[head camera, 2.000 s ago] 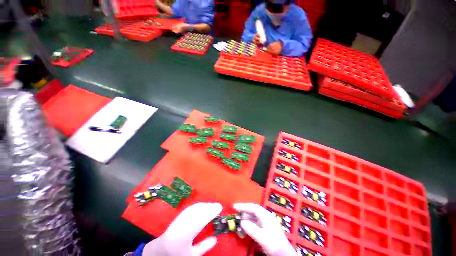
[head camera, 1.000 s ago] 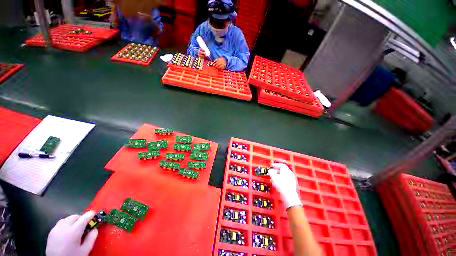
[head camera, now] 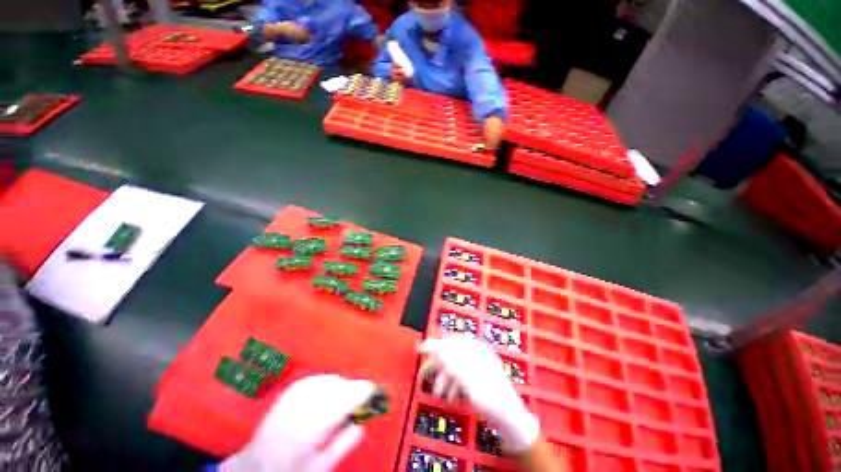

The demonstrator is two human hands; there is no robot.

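My gloved left hand (head camera: 309,424) is over the front of the flat red sheet (head camera: 221,334), holding a circuit board (head camera: 373,406) by its fingertips. My gloved right hand (head camera: 475,383) is over the left columns of the red compartment tray (head camera: 636,392), fingers curled. A dark part shows by its fingers; whether it is held or lies in a pocket is unclear. Boards sit component side up in the tray's two left columns. Two green boards (head camera: 254,367) lie on the red sheet. Several green boards (head camera: 339,267) lie on a second red sheet (head camera: 242,267) behind it.
White paper (head camera: 78,290) at left bears a green board (head camera: 123,238) and a pen. Silvery crinkled material (head camera: 23,396) is at the left edge. Across the green bench (head camera: 249,157), two people in blue sit by red trays (head camera: 396,129). Stacked trays (head camera: 775,396) stand at right.
The left hand has lifted a board from the sheet's left side and moved right. The right hand has moved left and nearer; the board it held at the second column now sits in a pocket.
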